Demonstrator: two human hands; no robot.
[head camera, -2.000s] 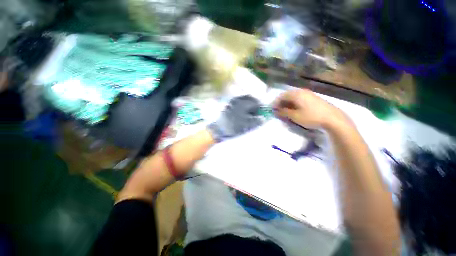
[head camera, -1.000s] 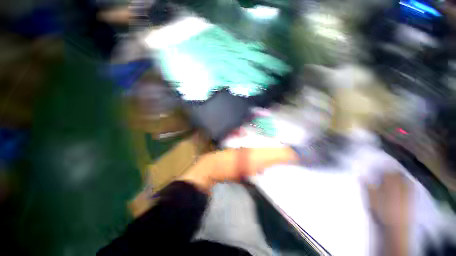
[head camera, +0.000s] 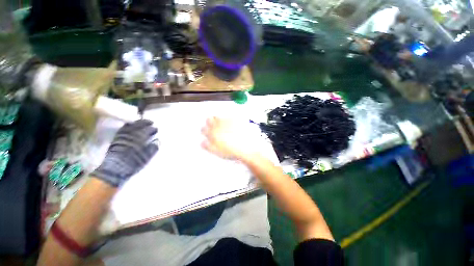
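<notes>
My left hand (head camera: 131, 149), in a grey striped glove, is over the white bench surface (head camera: 179, 174) at left of centre, near the machine's thin dark rod (head camera: 140, 106). Its fingers are bent; whether it holds something cannot be told. My right hand (head camera: 219, 138), bare, is over the middle of the white surface; no thing shows in it, and its fingers look slightly bent. A large tangled pile of black cables (head camera: 312, 129) lies to the right of my right hand. A few green circuit boards (head camera: 63, 174) lie at the left edge.
A yellowish fume hood (head camera: 78, 98) stands at the left. The soldering machine (head camera: 137, 65) is behind my left hand. A round fan (head camera: 227, 37) stands on a brown wooden board (head camera: 221, 81). A green round object (head camera: 240, 97) is at the back edge. A crumpled clear bag (head camera: 371, 122) lies beside the cables.
The view has swung from the left side to the right, so the cable pile and fan now show fully. My hands, close together two seconds ago, are now apart.
</notes>
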